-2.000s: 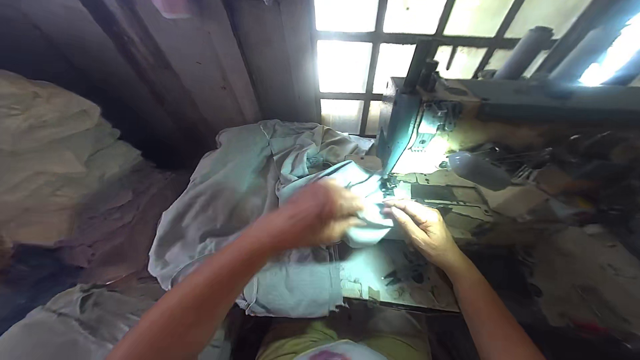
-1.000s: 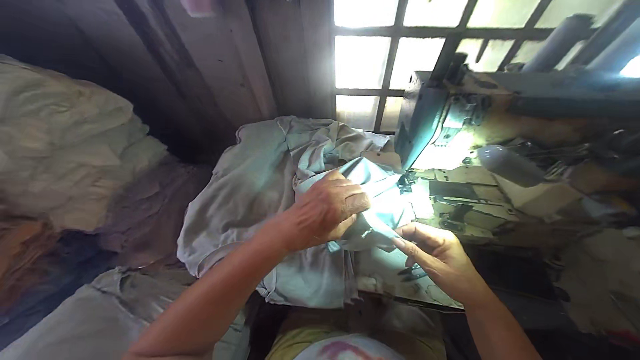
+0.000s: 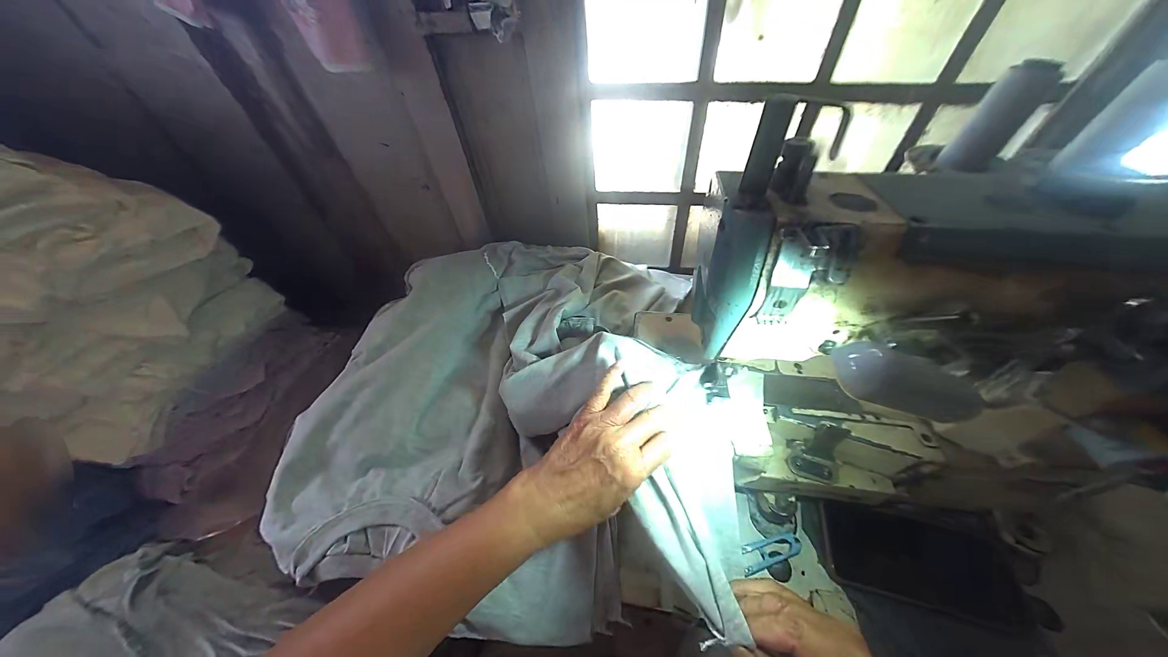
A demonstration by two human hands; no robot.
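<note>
A sewing machine stands at the right, its lit needle area over a light grey knit garment. My left hand lies palm down on the cloth just left of the needle, fingers spread. Lower down, near the front edge, my right hand pinches the end of a stretched strip of the same cloth, which runs from the presser foot towards me. The garment's ribbed neckline shows at the lower left. Blue thread snips lie on the machine bed above my right hand.
Piled cream fabric rises at the left, with grey cloth below it. A dark flat object lies right of my right hand. Thread cones stand behind the machine, before a barred window. A white oval object is beside the needle area.
My right hand has moved down, away from the needle, with the cloth edge, which is now drawn out long. My left hand has gone from bunched fingers to lying flatter on the cloth.
</note>
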